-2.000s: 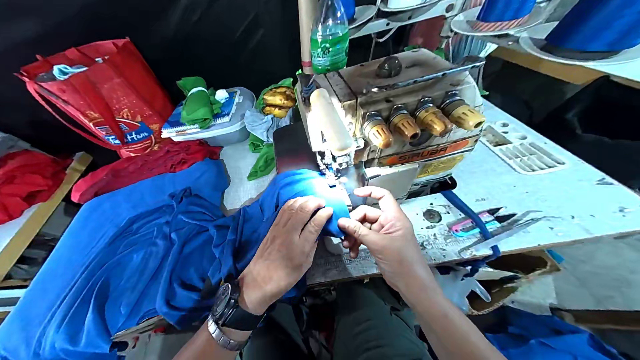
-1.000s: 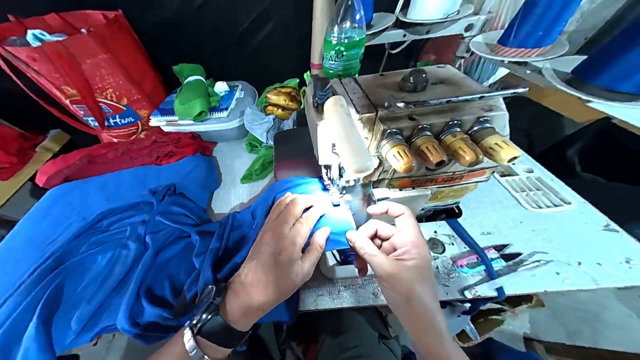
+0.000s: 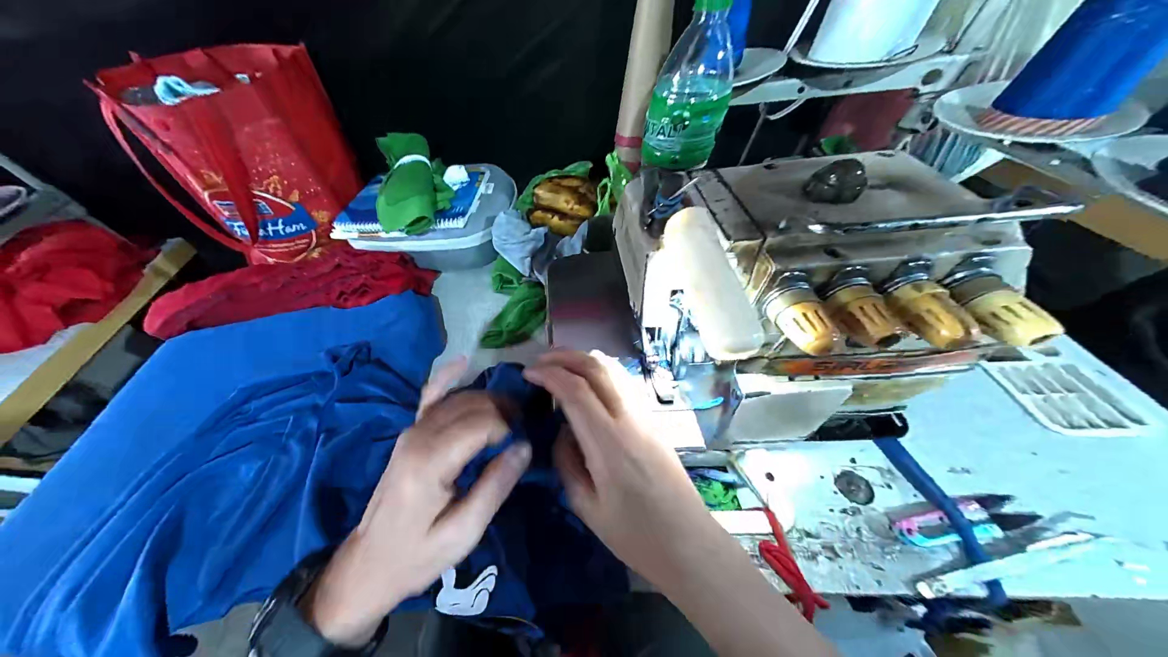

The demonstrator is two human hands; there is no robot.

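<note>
Dark blue fabric [image 3: 511,538] with a white printed figure hangs between my hands, in front of the overlock sewing machine [image 3: 821,237]. My left hand [image 3: 438,493] grips its bunched upper part, wearing a dark wristwatch. My right hand [image 3: 602,438] pinches the same cloth from the other side, left of the lit presser foot [image 3: 659,379]. No cloth shows beneath the foot. A brighter blue garment [image 3: 228,456] spreads over the table to the left; where it meets the darker cloth is unclear.
Thread cones [image 3: 1077,64] stand at the upper right and a bottle of green liquid [image 3: 689,100] behind the machine. Thread snips [image 3: 949,525] and tweezers [image 3: 1004,561] lie at the right. A red bag [image 3: 228,146], red cloth [image 3: 283,287] and a plastic container [image 3: 465,246] are at the back left.
Both hands have moved left, away from the presser foot where they held bright blue cloth. Dark blue fabric with a white print now shows between them, and a red cord is visible below the machine.
</note>
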